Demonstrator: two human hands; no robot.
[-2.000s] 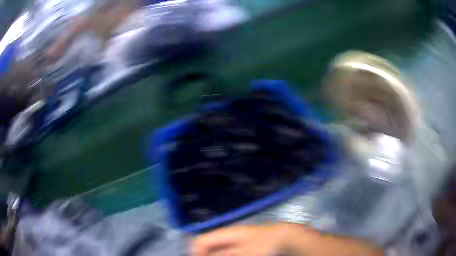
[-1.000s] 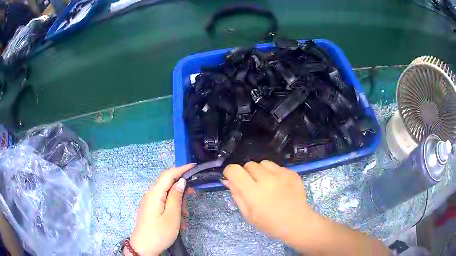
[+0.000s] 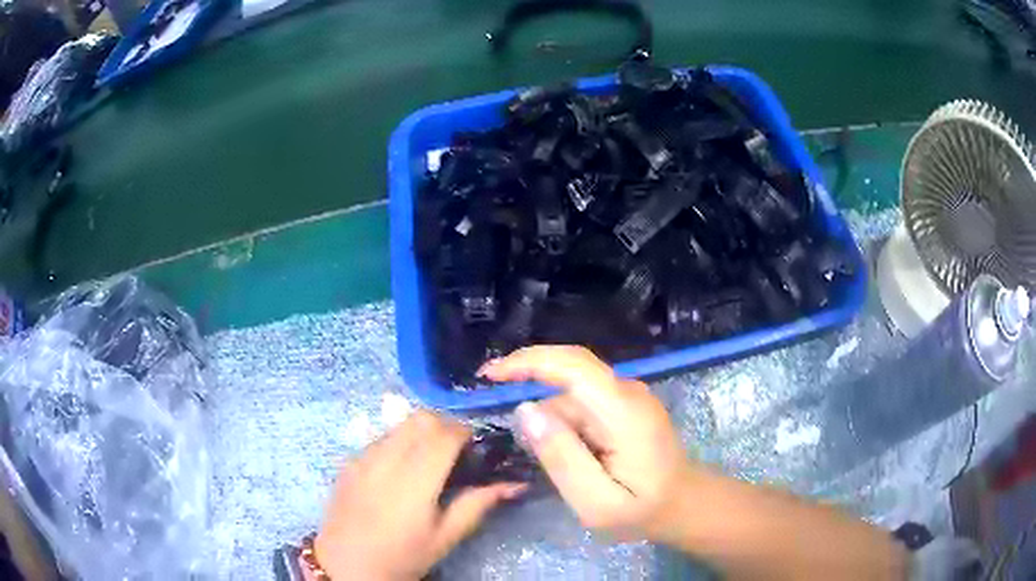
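My left hand [image 3: 403,499] is at the lower middle, its thumb and fingers around a black part [image 3: 494,454], blurred, just in front of the blue bin. My right hand [image 3: 608,437] is beside it on the right, thumb and index finger apart, the index fingertip over the bin's near rim. Whether my right fingers touch the black part I cannot tell. The blue parts bin [image 3: 623,372] is full of small black moulded parts [image 3: 665,216]. The exact shape of the held part is hidden by blur and fingers.
A crumpled clear plastic bag [image 3: 108,420] lies at left. A cream desk fan [image 3: 971,204] and a grey spray can [image 3: 926,369] are at right. Behind the bin, a black curved band [image 3: 574,9] lies on the green belt [image 3: 273,148]. Pale shiny sheeting [image 3: 284,392] covers the bench.
Both hands have come down and nearer from the bin's front rim. The pale curved edge of the held part no longer shows. My right index finger and thumb have spread apart. The view has shifted slightly.
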